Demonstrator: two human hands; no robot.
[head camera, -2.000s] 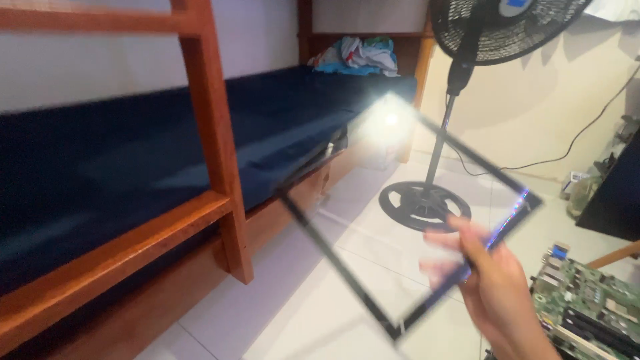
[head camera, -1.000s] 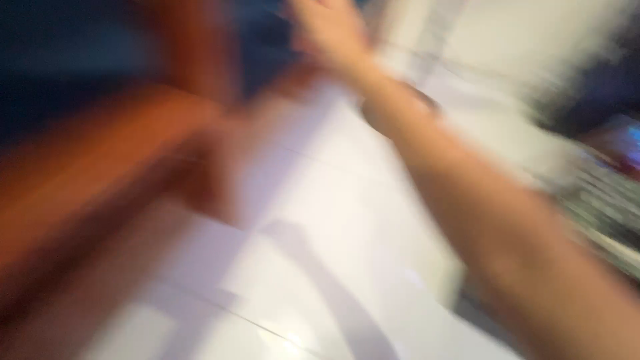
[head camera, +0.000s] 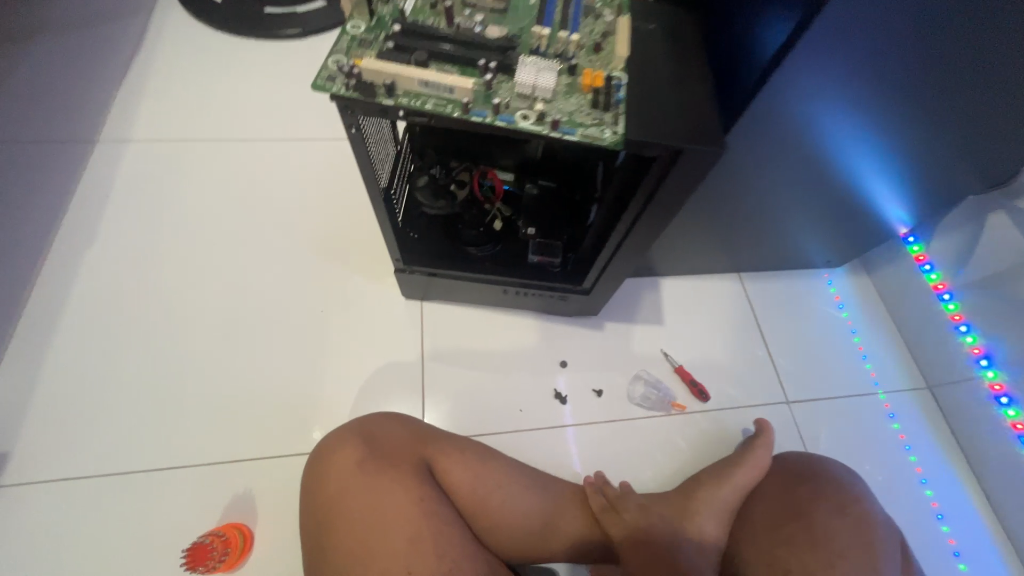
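My right hand (head camera: 624, 508) rests on my lower shin near the ankle, holding nothing, its fingers slightly apart. My left hand is out of view. Ahead on the tiled floor stands a black computer case (head camera: 496, 292), its side uncovered, with cables and parts inside. A green motherboard (head camera: 480, 96) lies across its top. Between the case and my legs are small dark screws (head camera: 561, 397), a small clear plastic container (head camera: 650, 391) with an orange piece by its end, and a red-handled screwdriver (head camera: 690, 382).
An orange object with red bristles (head camera: 218, 548) sits at lower left. My crossed legs (head camera: 512, 496) fill the bottom. A dark panel (head camera: 800, 176) stands right of the case, beside a multicoloured LED strip (head camera: 956, 320). The round black fan base (head camera: 272, 20) shows at upper left.
Two seconds ago my right hand held a dark rectangular frame; it now rests on my leg and the frame is out of view. The view has swung down to the case and floor.
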